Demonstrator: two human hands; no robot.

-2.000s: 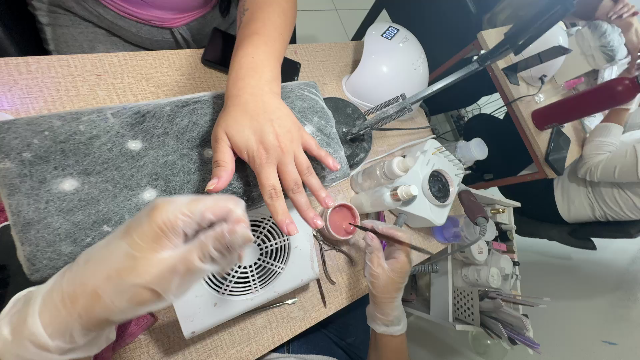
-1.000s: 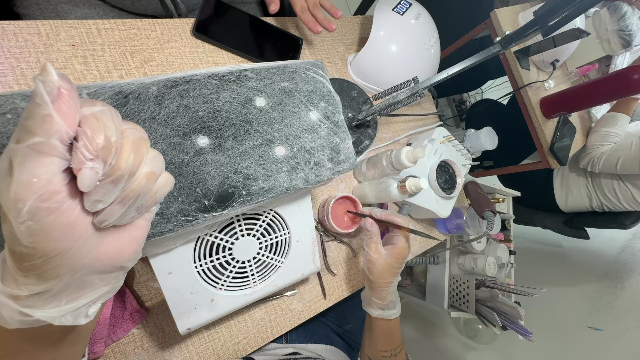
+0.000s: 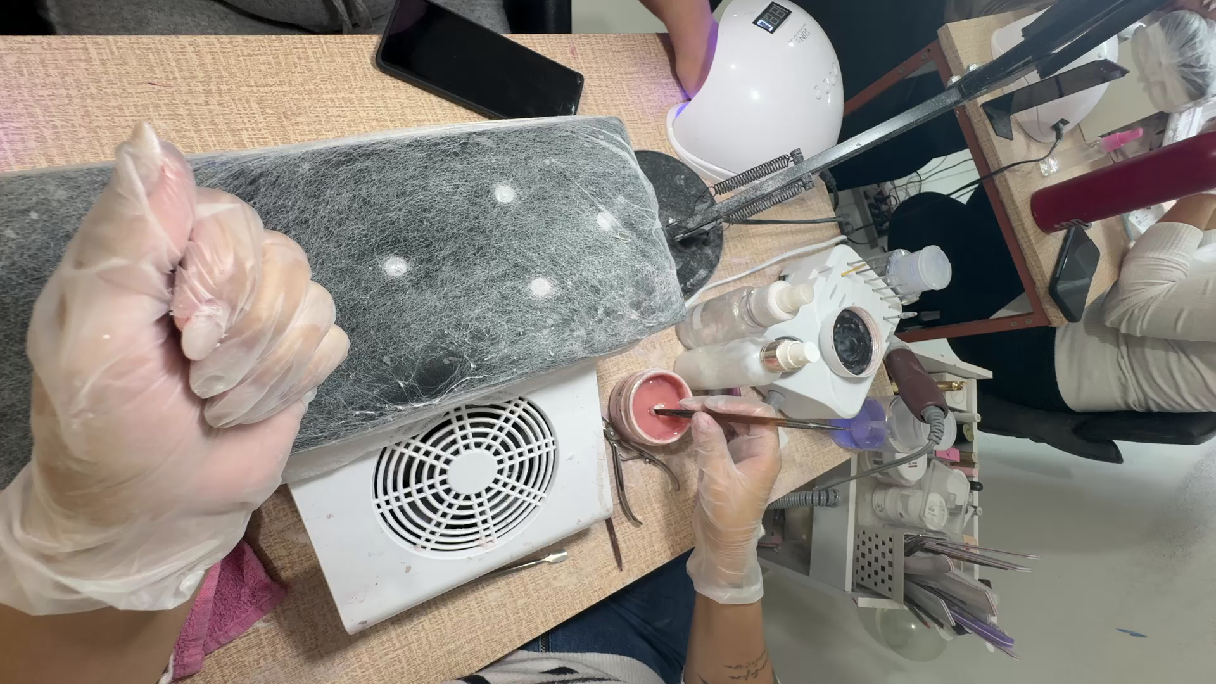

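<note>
My left hand [image 3: 180,370], in a clear glove, is raised large at the left over the hand rest, its fingers curled and its thumb pointing up; nothing shows in it. My right hand [image 3: 736,456], also gloved, pinches a thin brush [image 3: 750,416]. The brush tip dips into an open jar of pink gel [image 3: 655,404] on the wooden table [image 3: 655,532]. The hand rest [image 3: 456,228] is dark and wrapped in white fibrous cloth. Beside it sits a white nail dust collector [image 3: 351,560] with a round fan grille. Metal nippers [image 3: 627,470] lie near the jar.
Another person's hand [image 3: 693,57] reaches into a white nail lamp [image 3: 760,76]. A black phone [image 3: 480,57] lies at the far edge. Pump bottles [image 3: 731,366], a white nail drill unit [image 3: 826,332] and a lamp arm [image 3: 874,123] stand right. A pink towel [image 3: 228,598] lies lower left.
The other person's hand has left the hand rest and is now in the nail lamp. My left hand has moved left and up from over the dust collector. My right hand keeps the brush in the jar.
</note>
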